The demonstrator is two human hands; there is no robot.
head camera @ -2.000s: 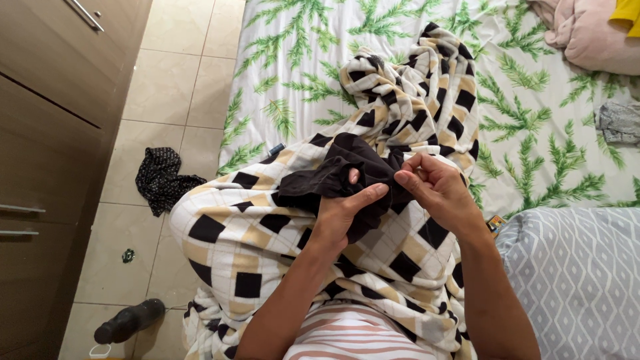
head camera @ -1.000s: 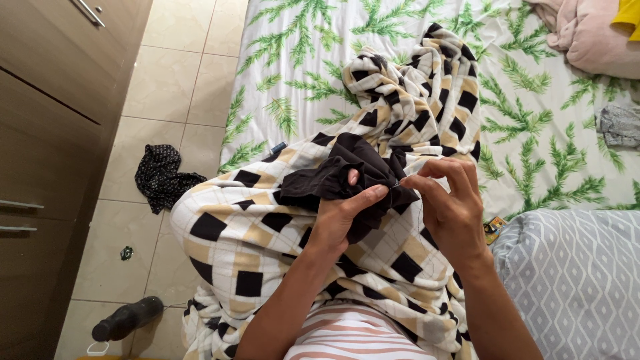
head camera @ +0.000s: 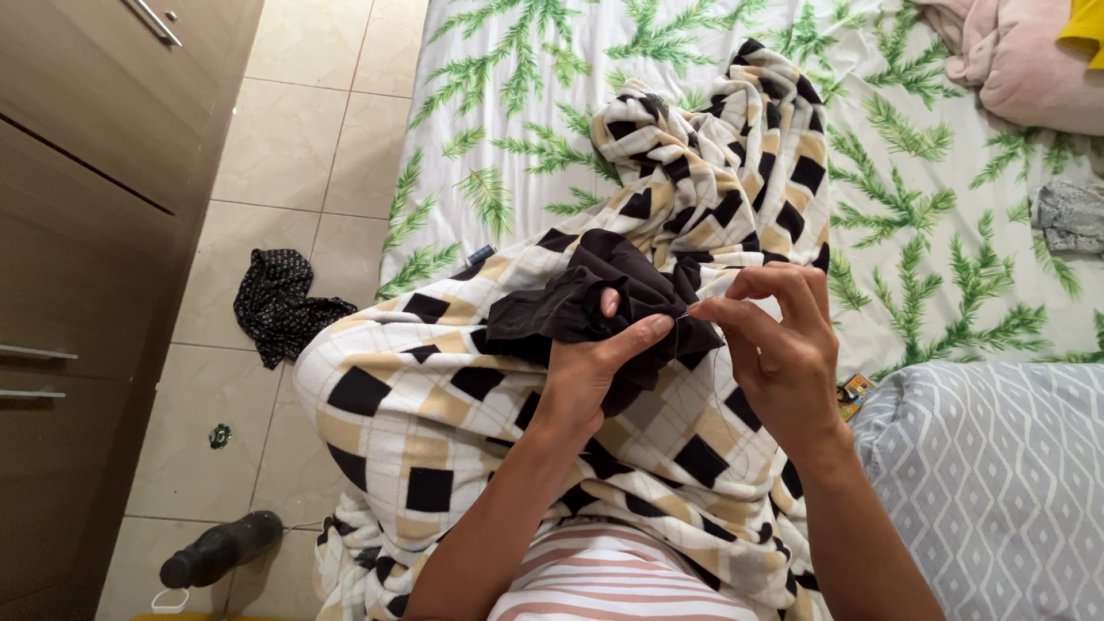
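Bunched dark fabric (head camera: 561, 302) lies over my lap on a checked fleece blanket (head camera: 414, 371). My left hand (head camera: 595, 362) grips it, with the thumb on top and a fingertip showing through a fold. At the fabric's right edge, my right hand (head camera: 768, 336) pinches a small, thin sewing needle (head camera: 684, 315) between thumb and forefinger; its tip is hard to make out. A fine thread hangs in a loop below the hands. A spool of dark thread (head camera: 480, 254) rests at the blanket's edge, left of the fabric.
A leaf-print bed sheet (head camera: 483, 112) spreads beneath. Right are a grey patterned pillow (head camera: 992, 466), a small colourful packet (head camera: 854, 395), a grey cloth (head camera: 1069, 216) and a pink blanket (head camera: 1035, 69). On the tiled floor lie a black patterned cloth (head camera: 276, 302) and dark bottle (head camera: 224, 548), near wooden drawers (head camera: 78, 259).
My right hand moved slightly up and away from the fabric edge, then came back close to it. My left hand keeps its hold on the dark fabric.
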